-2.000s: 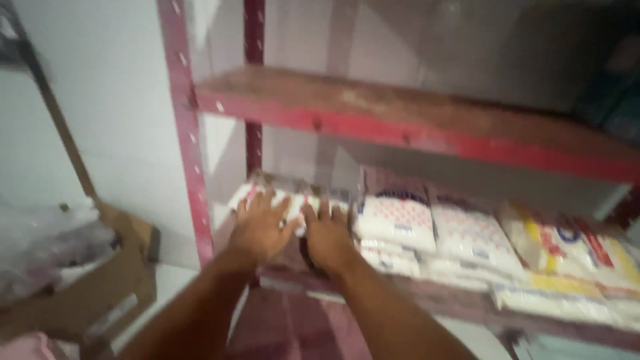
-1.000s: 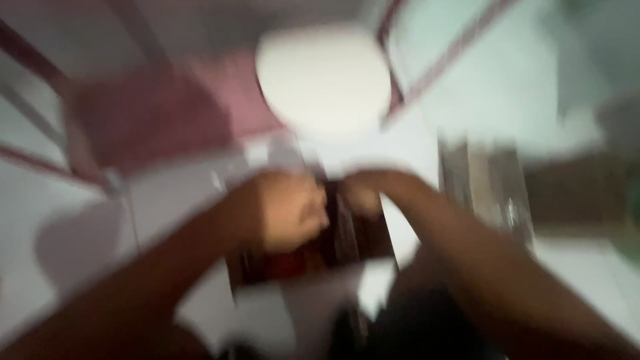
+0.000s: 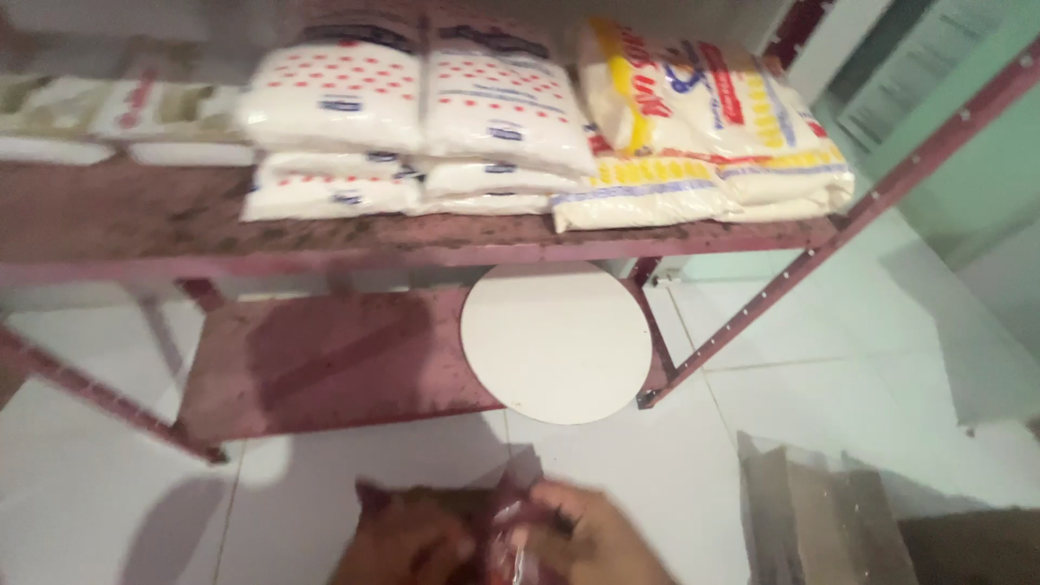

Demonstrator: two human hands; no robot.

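At the bottom of the head view, my right hand has its fingers closed on a shiny plastic package with dark red in it. Just to the left, my left hand is blurred and in shadow against the same package; its grip is unclear. A dark, box-like thing lies partly hidden beneath both hands. Above, white bags with red dots are stacked on the red metal shelf, beside yellow, white and red plastic bags.
A round white board rests on the lower red shelf. Slanting red posts frame the rack. Small packs sit at the upper left. A cardboard box stands on the white tiled floor at the lower right.
Two seconds ago both hands were on small white packs on the shelf; now they are low, over the floor, at a dark red package. The view has tilted down and shifted.
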